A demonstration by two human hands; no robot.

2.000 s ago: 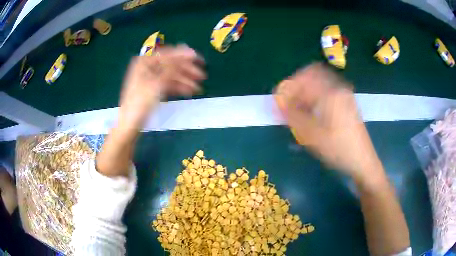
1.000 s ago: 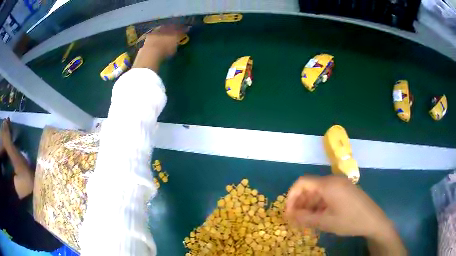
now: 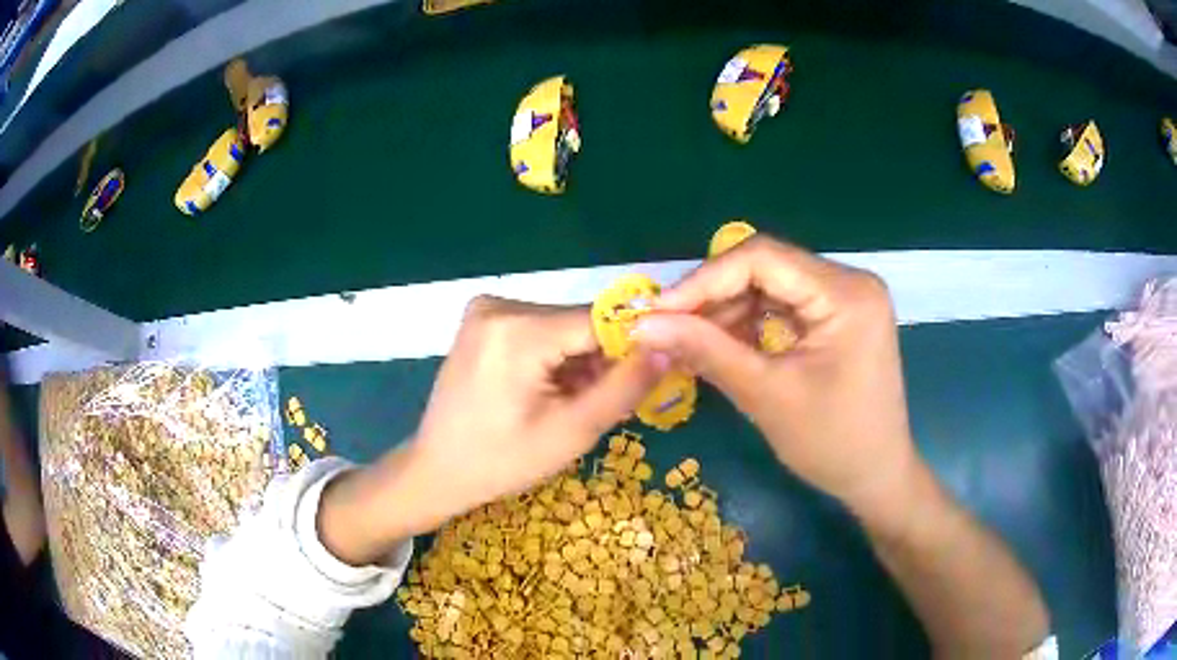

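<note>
My left hand (image 3: 516, 387) holds a flat yellow base plate (image 3: 623, 313) between thumb and fingers, above the near edge of the pale rail. My right hand (image 3: 807, 368) meets it, thumb and forefinger pinching at the plate's slots; a small insert at the fingertips is too small to make out surely. Another yellow piece (image 3: 732, 237) shows behind my right hand at the rail, mostly hidden. The pile of yellow-tan inserts (image 3: 594, 554) lies on the green surface below my hands.
Several yellow body shells (image 3: 545, 135) lie on the green belt (image 3: 413, 168) beyond the pale rail (image 3: 400, 322). A clear bag of inserts (image 3: 142, 490) is at left, a bag of pale parts (image 3: 1149, 464) at right. A few loose inserts (image 3: 305, 429) lie beside the left bag.
My left hand has come back from the far belt and now holds a base plate. My right hand has risen from the pile to meet it. The view has shifted.
</note>
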